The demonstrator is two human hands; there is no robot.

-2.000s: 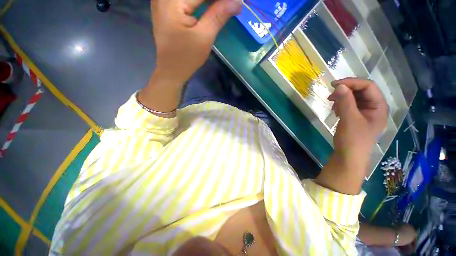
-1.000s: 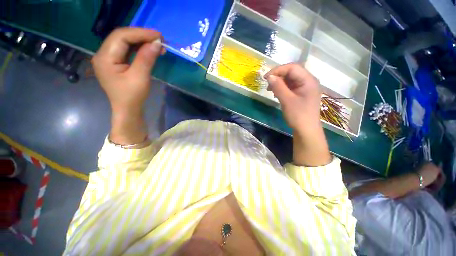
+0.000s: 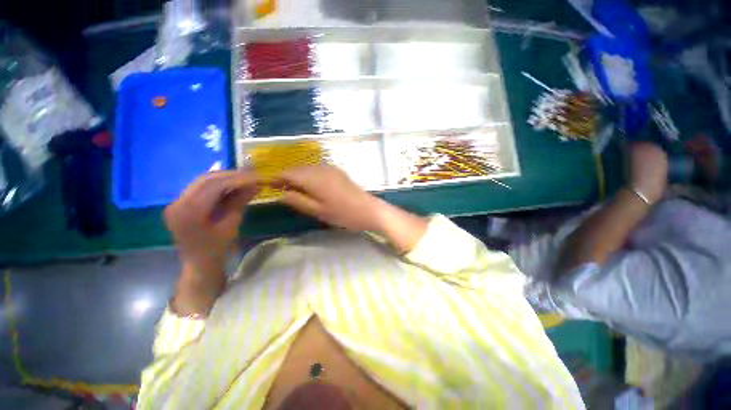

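Observation:
My left hand point(image 3: 210, 215) is in front of the blue tray, fingers pinched at the near edge of the white divided tray point(image 3: 509, 148). My right hand point(image 3: 333, 196) meets it there, fingertips nearly touching. The small white housing and wire seen earlier in my left fingers are too blurred and covered to make out now. Yellow wires point(image 3: 290, 154) lie in the compartment just beyond my fingers, black wires point(image 3: 282, 112) behind them, red wires point(image 3: 278, 59) farther back. Wired connectors point(image 3: 450, 162) lie in the near right compartment.
The blue tray point(image 3: 156, 148) holds white housings point(image 3: 212, 137) and an orange ring point(image 3: 159, 102). A black device point(image 3: 82, 180) and clear bag point(image 3: 44, 108) are at left. Another pile of connectors point(image 3: 567, 114) lies at right, near another person's arm point(image 3: 613, 212).
The view has swung, showing the trays squarely. My hands, apart before, have come together at the near edge of the yellow wire compartment.

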